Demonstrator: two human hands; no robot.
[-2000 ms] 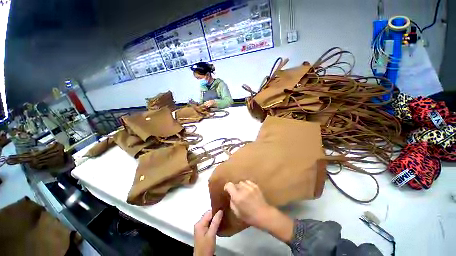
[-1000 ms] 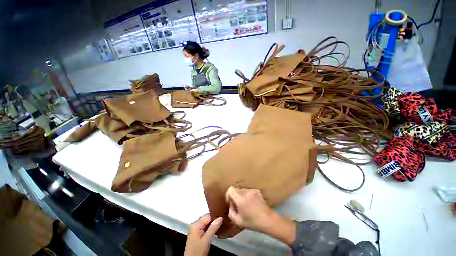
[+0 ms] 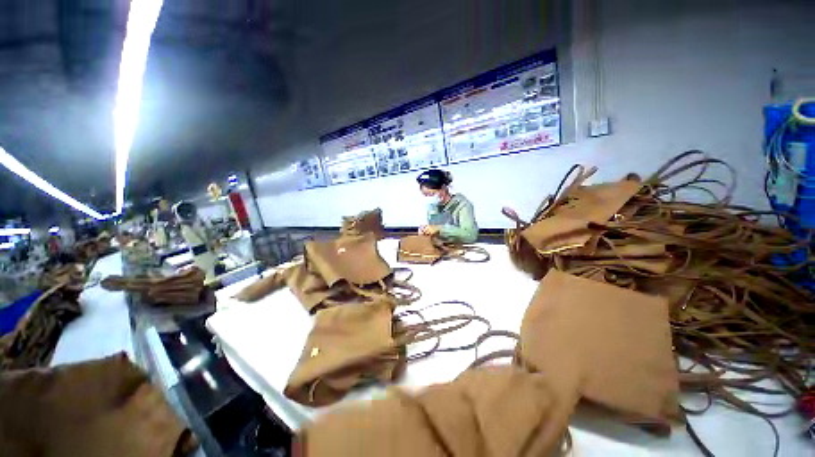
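Observation:
A brown bag body (image 3: pixel 599 344) lies nearest in front of me on the white-covered table, its flat panel at the lower right. A folded, slightly blurred brown part (image 3: pixel 429 419) runs along the bottom edge of the picture. Neither of my hands shows; whether they are below the edge or behind the bag cannot be told. Thin brown straps (image 3: pixel 706 384) trail from the bag's right side.
Brown bags (image 3: pixel 344 353) with straps lie at left on the white table (image 3: pixel 259 357). A large heap of bags and tangled straps (image 3: pixel 625 223) stands back right. A masked person (image 3: pixel 451 214) works at the far end. A blue device (image 3: pixel 786 178) stands far right.
The view has swung up and left. Both hands, earlier pinching the bag's lower left edge, have left the picture. The snips and most leopard-print pieces are out of view. The bag's near part is now bunched.

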